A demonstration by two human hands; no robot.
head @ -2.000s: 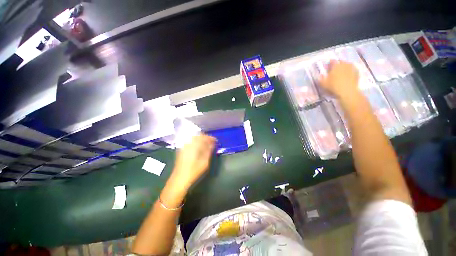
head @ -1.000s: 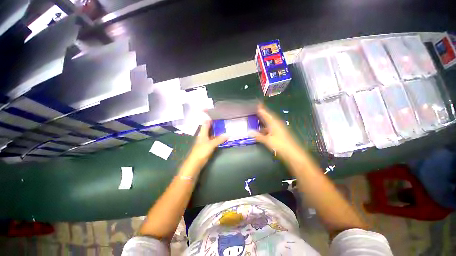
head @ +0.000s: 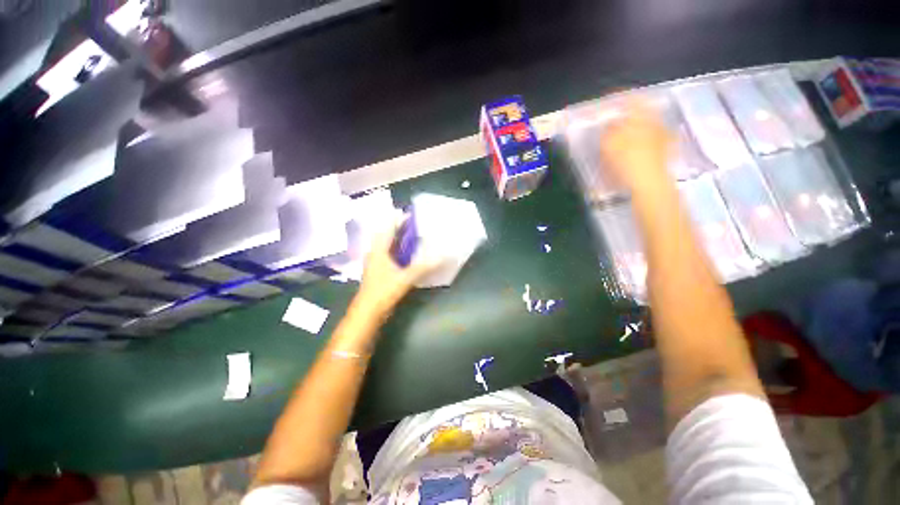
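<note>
My left hand [head: 387,264] holds an open retail box [head: 446,240] tilted above the green bench. The box shows a white flap or inside and a blue side near my fingers. My right hand [head: 635,148] is blurred over the back left part of the clear plastic tray [head: 861,209]. The tray bears flat bagged products [head: 760,212] in two rows, pale with pinkish centres. Whether my right fingers grip one cannot be told. A closed blue and red retail box [head: 513,148] stands beyond the bench middle, left of the tray.
Open empty cartons [head: 187,187] lean in a long stack at left. Paper slips [head: 306,315] and small scraps [head: 541,301] lie on the green bench [head: 434,345]. A black conveyor belt [head: 474,59] runs beyond. More printed boxes [head: 863,91] are at far right, a red stool [head: 819,370] below.
My right hand has left the box and moved right to the tray. My left hand has kept the box, which is now tilted with its white side showing.
</note>
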